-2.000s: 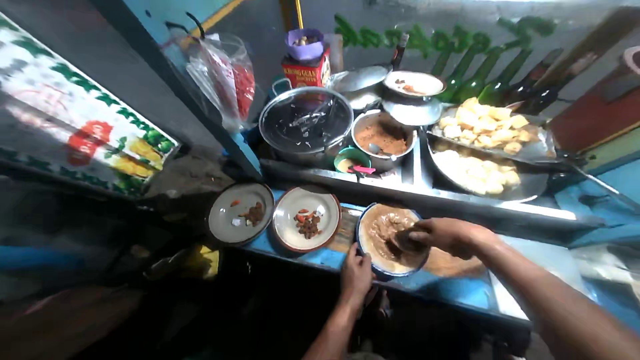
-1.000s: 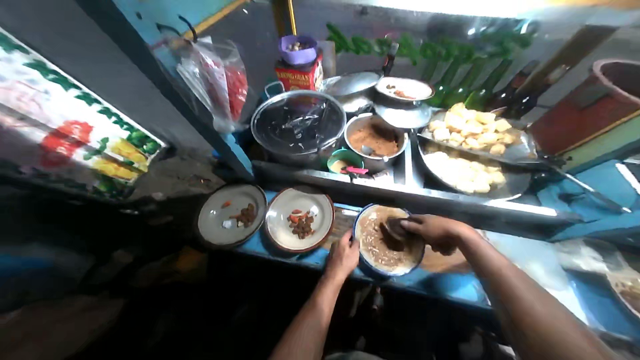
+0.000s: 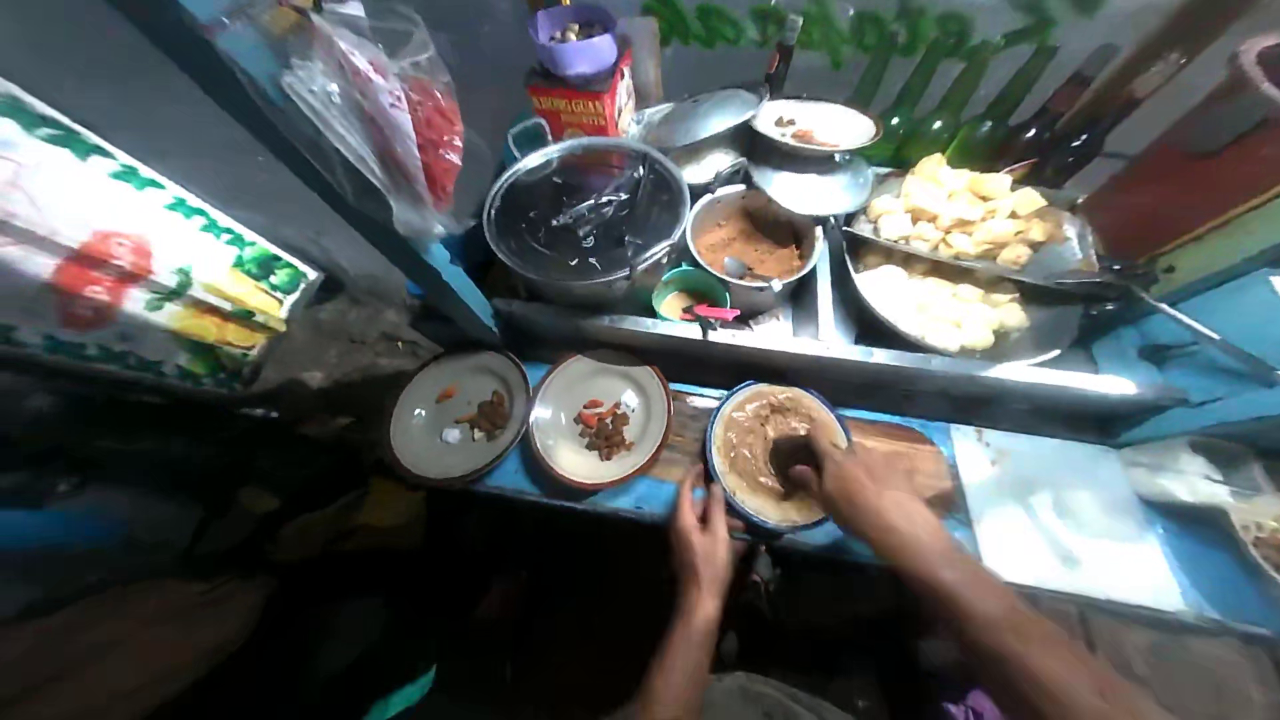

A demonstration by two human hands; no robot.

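A blue-rimmed bowl (image 3: 745, 425) of brown sauce stands on the blue ledge, partly over a wooden board (image 3: 905, 460). My left hand (image 3: 702, 535) grips its near left rim. Inside it, my right hand (image 3: 835, 475) is closed on a dark pestle (image 3: 793, 458) pressed into the sauce; its fingers hide part of it. Left of the bowl sit two brown-rimmed plates, the nearer one (image 3: 560, 440) and the farther one (image 3: 420, 430), each with small brown pieces and red chillies.
Behind a metal edge stand a lidded pot (image 3: 585, 220), a pot of brown paste (image 3: 755, 240), a green cup (image 3: 690, 292), a tray of fried pieces (image 3: 960, 215) and a wok (image 3: 950, 310). White paper (image 3: 1065, 515) lies right of the board. A plastic bag (image 3: 390, 120) hangs at upper left.
My right hand and the pestle have shifted about within the bowl, while my left hand stays at its rim. The sauce surface shows different swirls.
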